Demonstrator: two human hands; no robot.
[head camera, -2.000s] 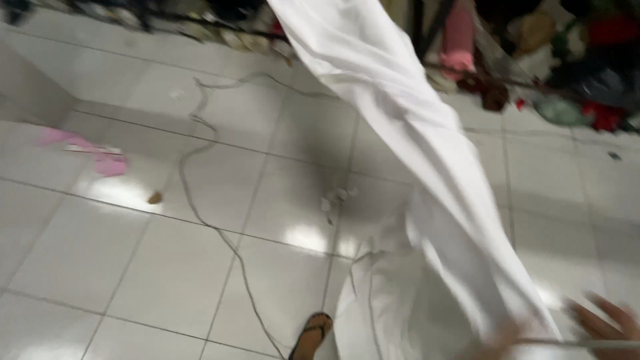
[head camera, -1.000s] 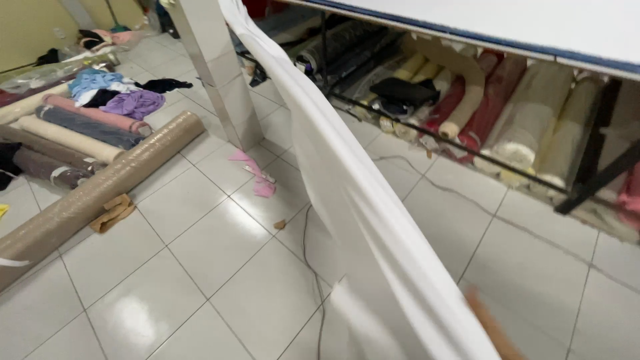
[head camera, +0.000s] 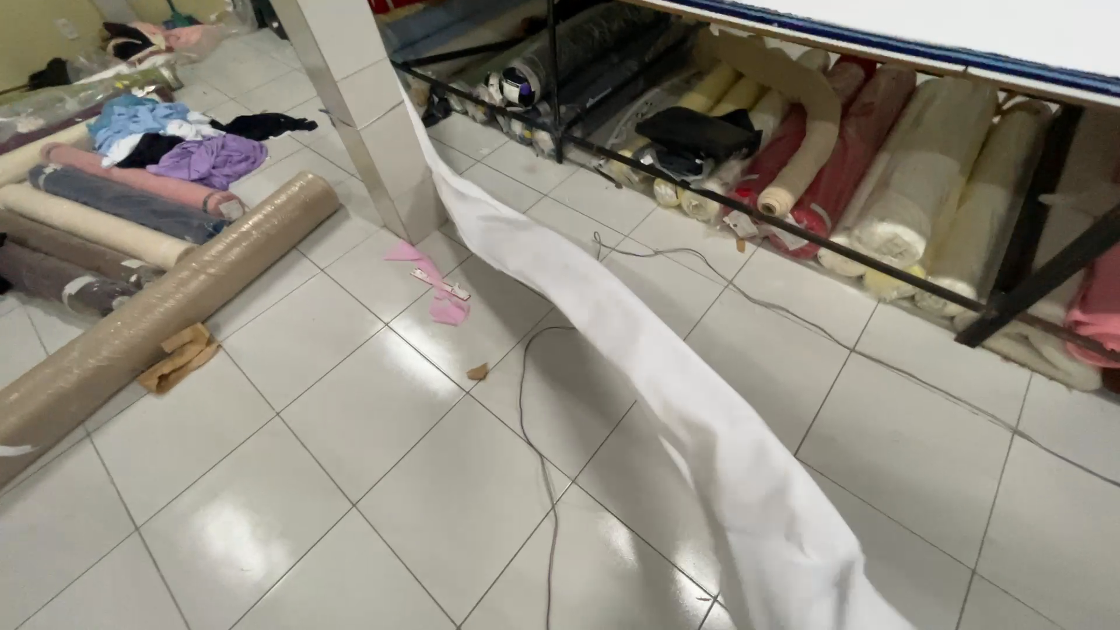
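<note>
A long length of white fabric (head camera: 665, 367) stretches above the tiled floor, from beside the tiled pillar (head camera: 367, 122) down to the bottom edge of the head view at the right. It is gathered into folds and widens toward me. Neither my left hand nor my right hand shows in the frame, so what holds the near end of the fabric is hidden. The far end passes out of sight behind the pillar.
Fabric rolls (head camera: 927, 175) lie under a table (head camera: 1006, 26) behind a black metal frame (head camera: 787, 236). A long plastic-wrapped brown roll (head camera: 166, 315) and heaped cloths (head camera: 210, 162) are on the left. A thin cable (head camera: 523, 394), pink scraps (head camera: 448, 306) and brown paper (head camera: 179, 359) lie on the floor.
The hands seen at the lower right earlier are out of view. The view has swung up from the floor, now showing the table and the rolls on the left.
</note>
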